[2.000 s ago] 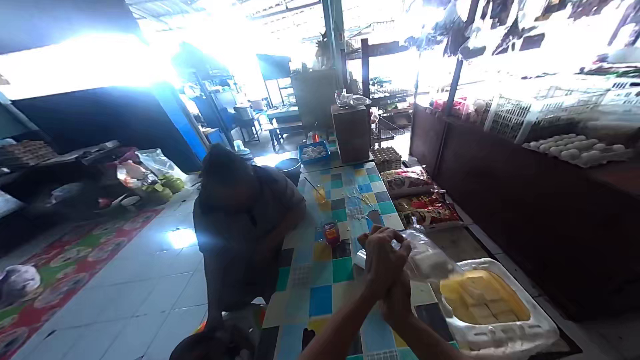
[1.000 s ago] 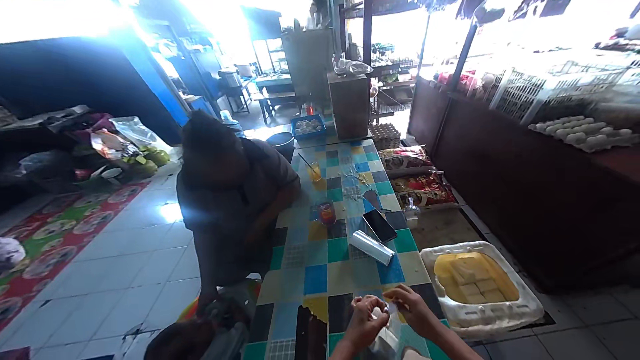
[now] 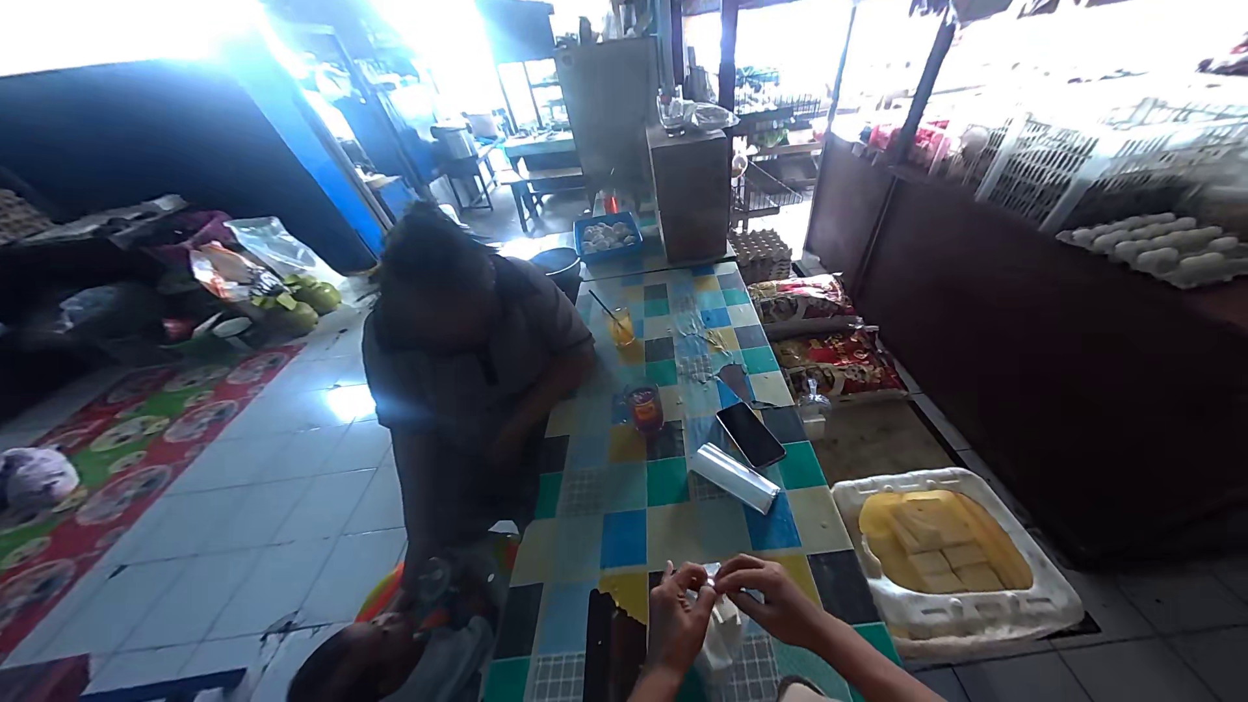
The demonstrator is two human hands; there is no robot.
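Note:
At the near edge of the patchwork-patterned table (image 3: 624, 487), my left hand (image 3: 682, 616) and my right hand (image 3: 775, 597) meet, their fingers pinching the top of a clear plastic bag (image 3: 720, 634) with pale contents, too unclear to name. Farther up the table lie a roll of clear plastic (image 3: 735, 477) and a black phone (image 3: 751, 435). A glass of dark red drink (image 3: 644, 409) stands left of them, and beyond it a glass of orange drink (image 3: 622, 327) with a straw.
A white foam box (image 3: 1058, 595) holding tofu blocks (image 3: 941, 546) in yellowish liquid stands right of the table. One person (image 3: 468, 361) sits at the left side, another (image 3: 390, 643) is lower left. Eggs (image 3: 1160, 244) fill a tray at the right.
My hands have come down from beside the foam box to the near table edge, where they now hold the bag. The phone and the plastic roll, hidden at first, show plainly.

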